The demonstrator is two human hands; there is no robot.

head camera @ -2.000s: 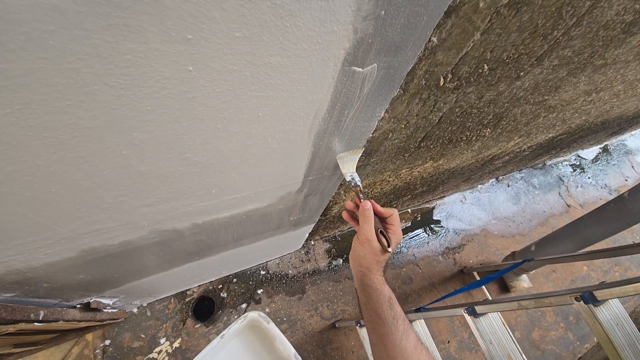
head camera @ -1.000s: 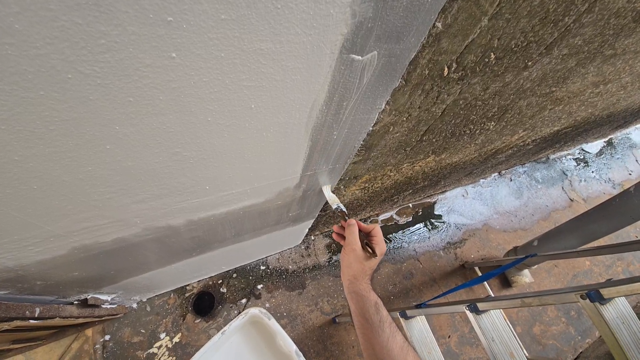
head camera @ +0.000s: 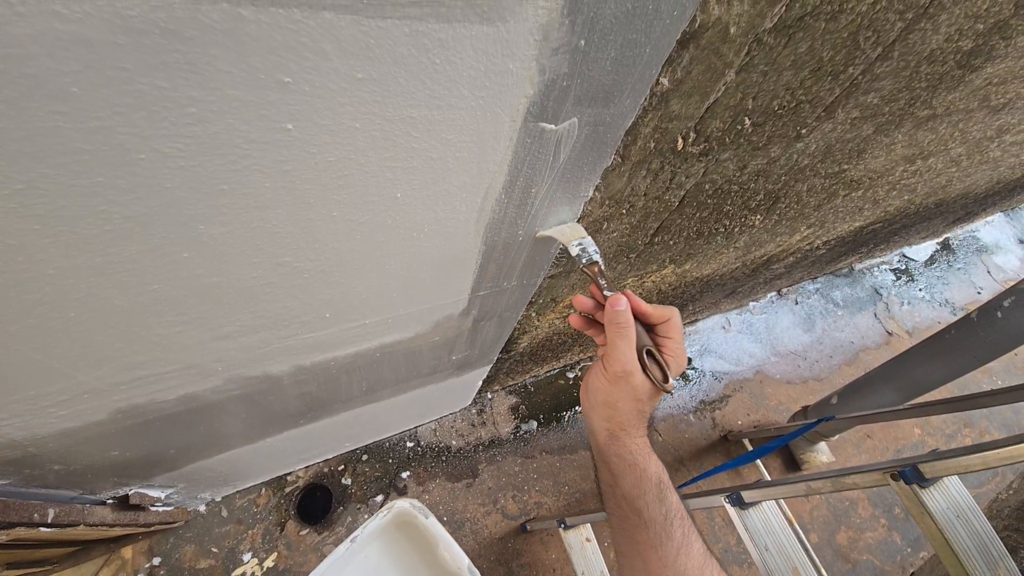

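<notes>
My right hand grips the brown handle of a paintbrush, thumb on top. The brush's pale bristles are bent against the edge of a light grey wall, where a darker grey band runs along the corner. A whitish streak marks this band above the brush. Another dark band crosses the lower wall, above a lighter strip. Beyond the corner is a rough, stained brown wall. My left hand is out of view.
A white plastic tray or tub stands at the bottom. An aluminium ladder with a blue strap lies across the lower right, near a grey pipe. A round dark hole is in the stained floor, and wooden boards sit at lower left.
The brush went down along the wall's corner edge between the two earlier frames, and is now higher on that edge again. My right hand has kept its hold on it.
</notes>
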